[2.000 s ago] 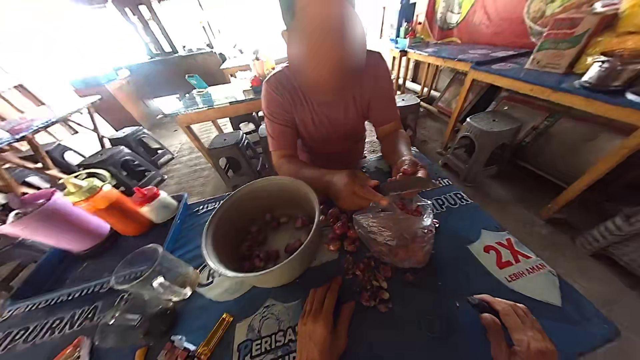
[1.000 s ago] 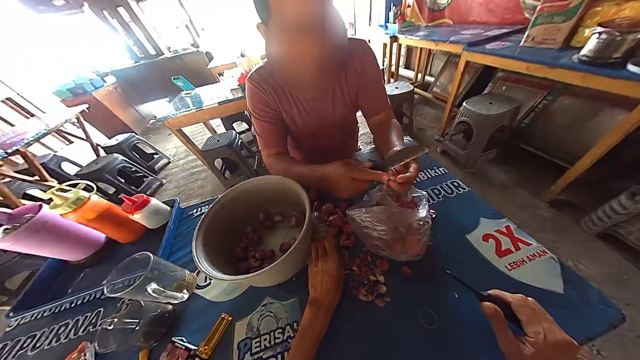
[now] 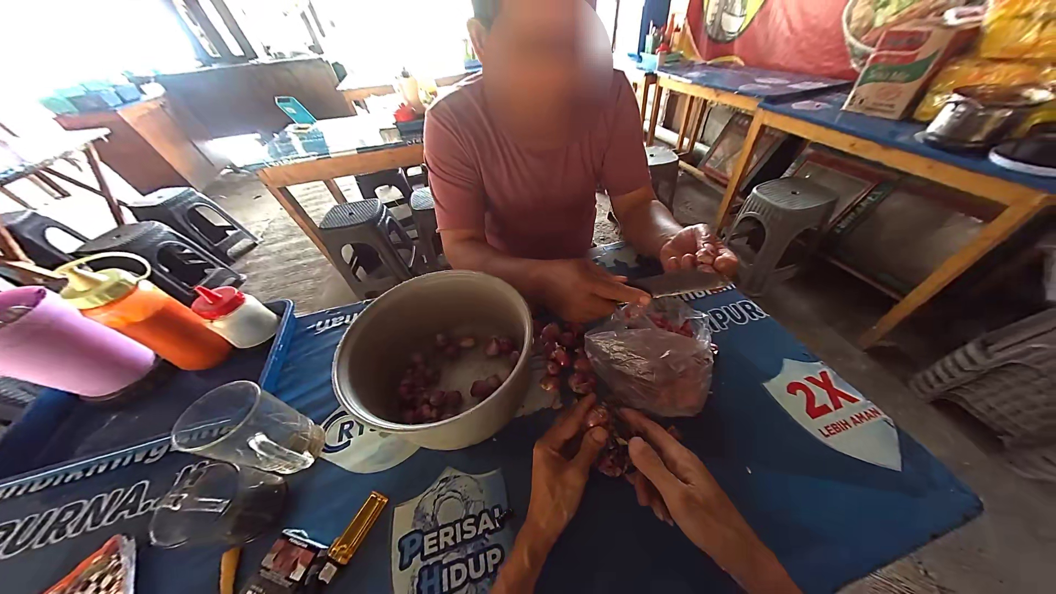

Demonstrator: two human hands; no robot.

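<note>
Between thumb and fingers, my left hand (image 3: 565,462) pinches a shallot (image 3: 596,417) over a small heap of shallots and skins (image 3: 612,459). My right hand (image 3: 672,474) is close beside it, fingers bent toward the shallot; the knife is not clearly visible in it, and what it holds cannot be made out. A clear plastic bag of shallots (image 3: 652,371) lies just beyond, with more loose shallots (image 3: 565,355) to its left. Left of my hands stands a large metal pot (image 3: 351,371), several shallots inside. Across the table, a person holds a broad knife (image 3: 685,282) and small peeled pieces.
Two glasses (image 3: 239,429) lie at the left, near a blue tray (image 3: 285,346) with squeeze bottles (image 3: 165,322) and a pink pitcher (image 3: 70,346). A yellow lighter-like object (image 3: 359,528) and a small pack (image 3: 289,561) lie at the near edge.
My right hand has come from the table's right side to the shallot heap. My left hand has drawn back from beside the pot and taken hold of a shallot. The other person's hands have moved apart.
</note>
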